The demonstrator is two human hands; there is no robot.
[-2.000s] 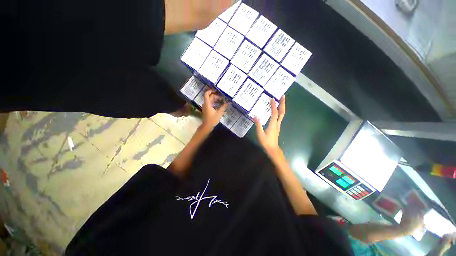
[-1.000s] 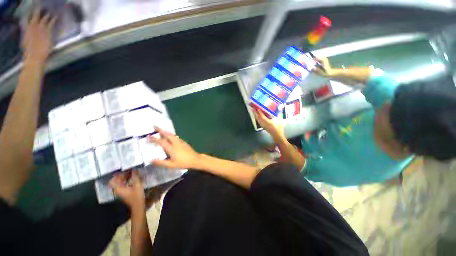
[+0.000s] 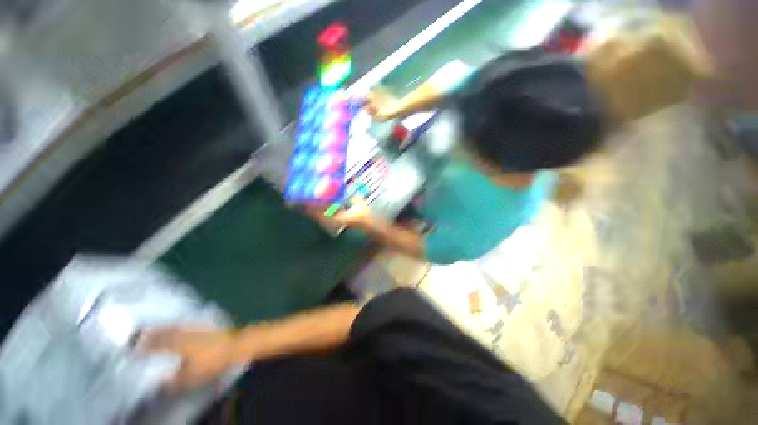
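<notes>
The frame is strongly blurred. A block of white-ended retail boxes [image 3: 91, 332] lies at the lower left, cut off by the picture's edge. My right hand [image 3: 195, 353] is at the right side of this block, touching or over it; blur hides whether its fingers grip a box. My left hand is not in view.
A person in teal [image 3: 474, 216] with a dark head covering stands at the bench, holding a row of blue-and-red boxes [image 3: 320, 149]. A red-and-yellow handle [image 3: 335, 56] shows beyond them. The green bench [image 3: 258, 241] runs between us. Brown cardboard [image 3: 665, 365] lies lower right.
The view has swung to the right, so the white boxes now sit lower left and more floor shows. My left hand and the neighbouring arm at the left have left the picture.
</notes>
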